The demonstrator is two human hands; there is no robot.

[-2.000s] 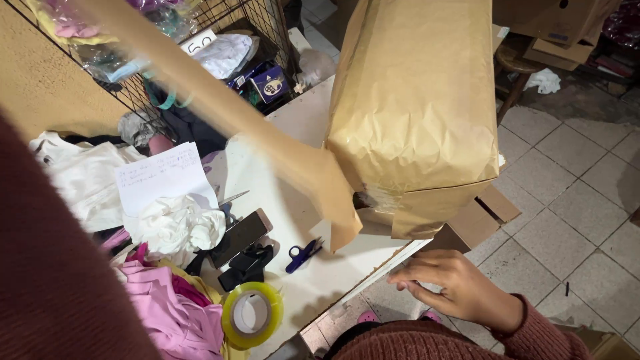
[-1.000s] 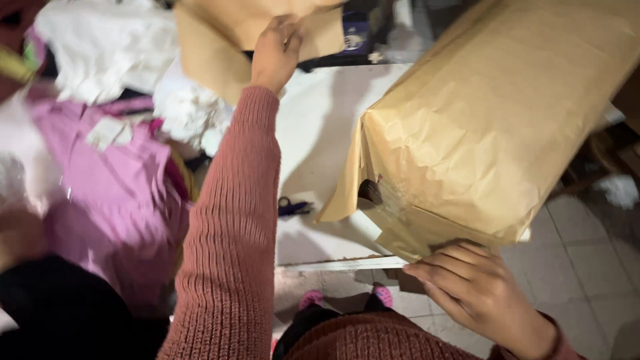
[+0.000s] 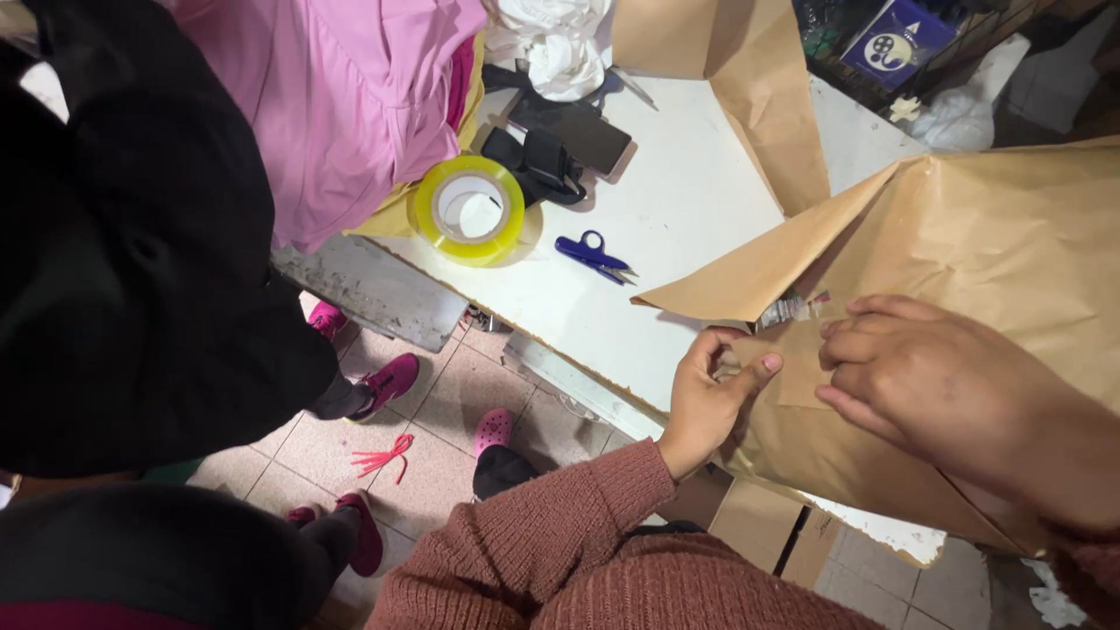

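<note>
A large parcel in brown kraft paper (image 3: 1006, 227) lies on the right of the white table (image 3: 682, 175), its near-left end partly unfolded, with a pointed flap standing out to the left. My left hand (image 3: 713, 394) pinches the edge of the end paper between thumb and fingers. Flat against the same end, fingers bent, rests my right hand (image 3: 919, 376); whether it grips any paper cannot be told. Some clear plastic shows in the gap under the flap. Blue thread snips (image 3: 595, 256) and a roll of clear yellowish tape (image 3: 470, 210) lie left of the parcel.
A phone (image 3: 573, 131), black straps (image 3: 534, 162), crumpled white cloth (image 3: 564, 66) and pink garments (image 3: 350, 105) lie at the table's left. Another brown paper piece (image 3: 770, 105) is behind. People in dark clothes (image 3: 149, 262) stand close at left. Cardboard (image 3: 757, 525) is below the table edge.
My left hand has come from the loose brown paper at the back to the parcel's end. My right hand has moved from the parcel's lower edge onto its end. The view has shifted.
</note>
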